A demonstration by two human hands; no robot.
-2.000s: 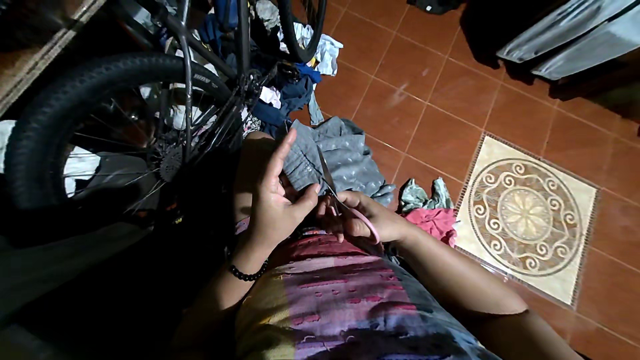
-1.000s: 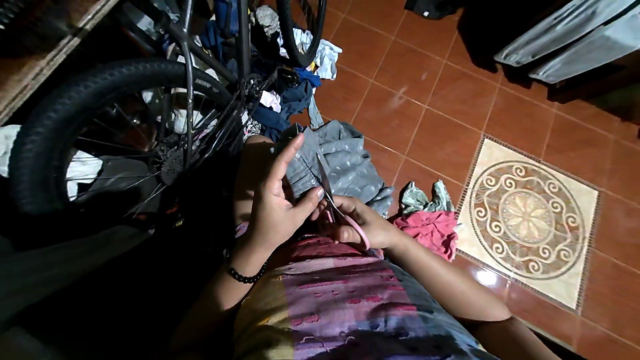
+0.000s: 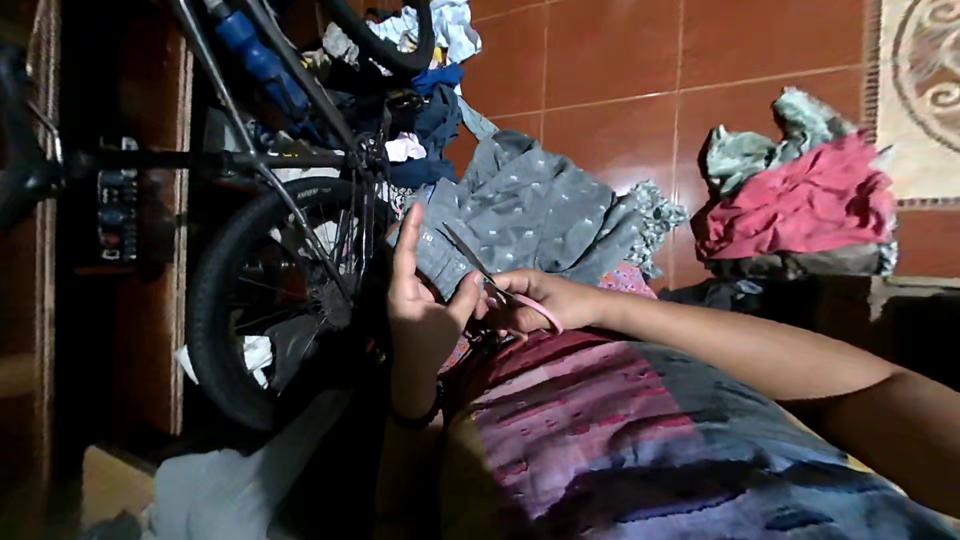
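My right hand (image 3: 536, 300) grips a pair of scissors (image 3: 538, 307) by the pink handles, the blades pointing up and left across grey patterned cloth. The part of this grey cloth (image 3: 536, 202) nearest me lies under the blades, between my hands. My left hand (image 3: 424, 300) is at the left edge of that part, index finger extended upward and thumb pressed near the scissors' pivot; it appears to hold the cloth edge, with some fingers hidden. A dark bracelet is on the left wrist.
A bicycle with a black tyre (image 3: 206, 315) and a blue bottle (image 3: 262, 64) stands at the left. Piled clothes (image 3: 439, 127) lie beside it. A pink cloth (image 3: 810, 202) and a pale green cloth (image 3: 739, 157) lie on the tiled floor at the right, near a patterned tile (image 3: 919, 90).
The view has shifted toward the bicycle and cloth. Both hands keep much the same pose, with the scissors in the right one throughout.
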